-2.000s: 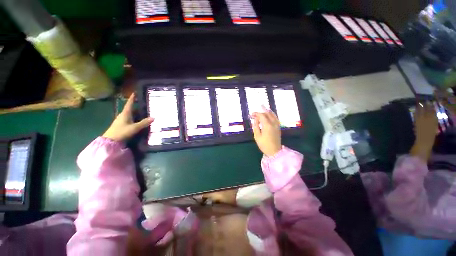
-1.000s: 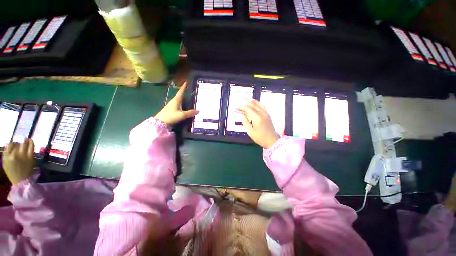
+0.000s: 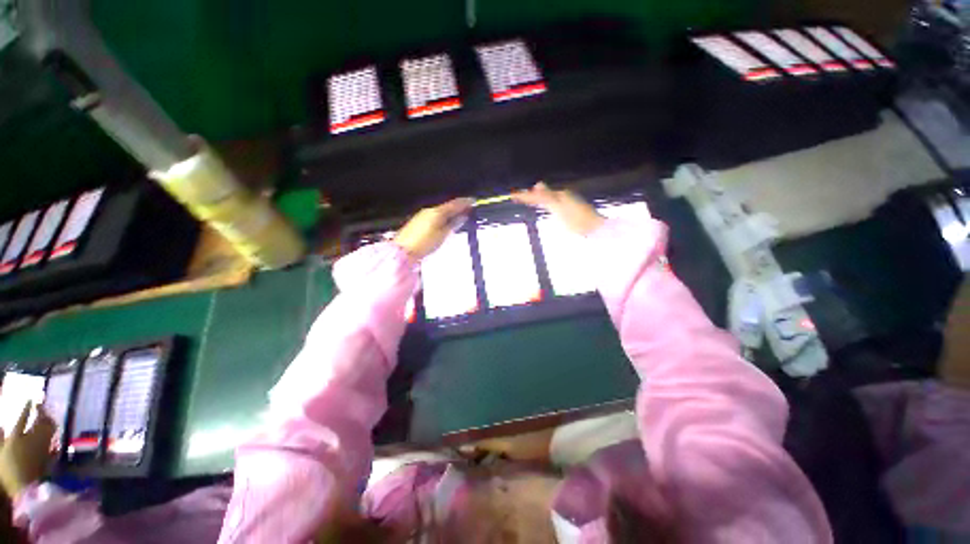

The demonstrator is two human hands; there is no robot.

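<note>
A black foam phone tray (image 3: pixel 511 318) lies on the green bench in front of me, with bright-screened smartphones (image 3: pixel 509 262) side by side in it. My left hand (image 3: pixel 434 226) and my right hand (image 3: pixel 564 206) are both at the tray's far edge, fingertips on either side of the yellow mark (image 3: pixel 492 200). My forearms cover parts of the outer phones. The picture is blurred, and whether the fingers grip the edge or only touch it does not show.
Raised racks of phones (image 3: pixel 430 85) stand behind the tray and at far left and right. A wrapped post (image 3: pixel 227 205) is at left, a power strip (image 3: pixel 750 255) at right. A neighbour's hand (image 3: pixel 27 452) is at the left tray (image 3: pixel 165 409); another person's sleeve shows at right.
My right hand has left the phone screens and reached the tray's far edge. My left hand has moved from the tray's left side to that edge. The view has shifted.
</note>
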